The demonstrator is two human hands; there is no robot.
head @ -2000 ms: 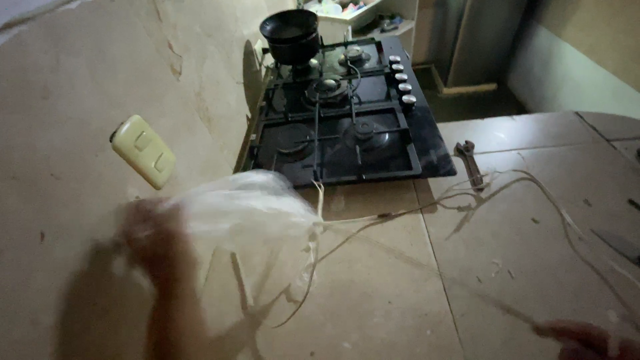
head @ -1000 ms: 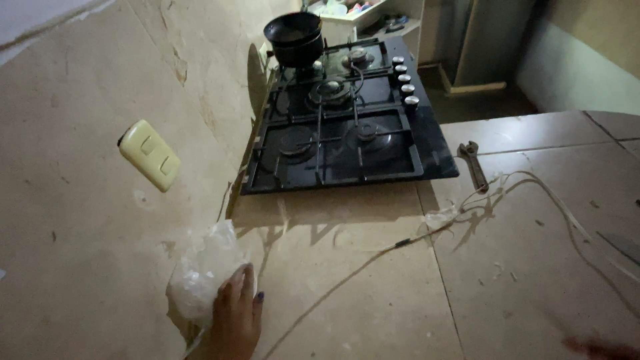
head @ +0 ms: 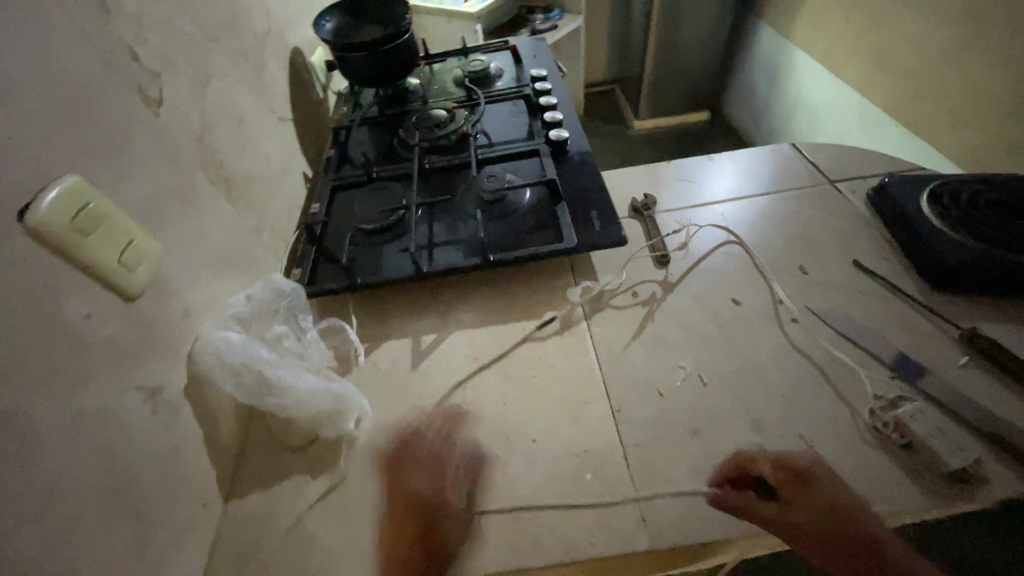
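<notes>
My right hand (head: 768, 488) pinches a thin light cord (head: 592, 504) near the front edge of the tiled counter. The cord runs left to my left hand (head: 436, 472), which is blurred; its grip on the cord does not show clearly. Beyond that hand, a length of cord with a dark tip (head: 547, 322) lies toward the stove. A crumpled clear plastic bag (head: 280, 360) rests against the wall, left of my left hand. Thin white wire (head: 752, 256) curves over the tiles to a white object (head: 932, 432), perhaps a power strip, right of my right hand.
A black gas cooktop (head: 448, 160) with a black pot (head: 368, 48) stands at the back. An adjustable wrench (head: 651, 230) lies beside it. At the right are a knife (head: 904, 364), a thin rod-like tool (head: 920, 300) and an electric hot plate (head: 944, 232). A switch plate (head: 94, 236) is on the wall.
My left hand has moved away from the plastic bag, which stays by the wall. My right hand has come in from the lower right edge and now holds the cord.
</notes>
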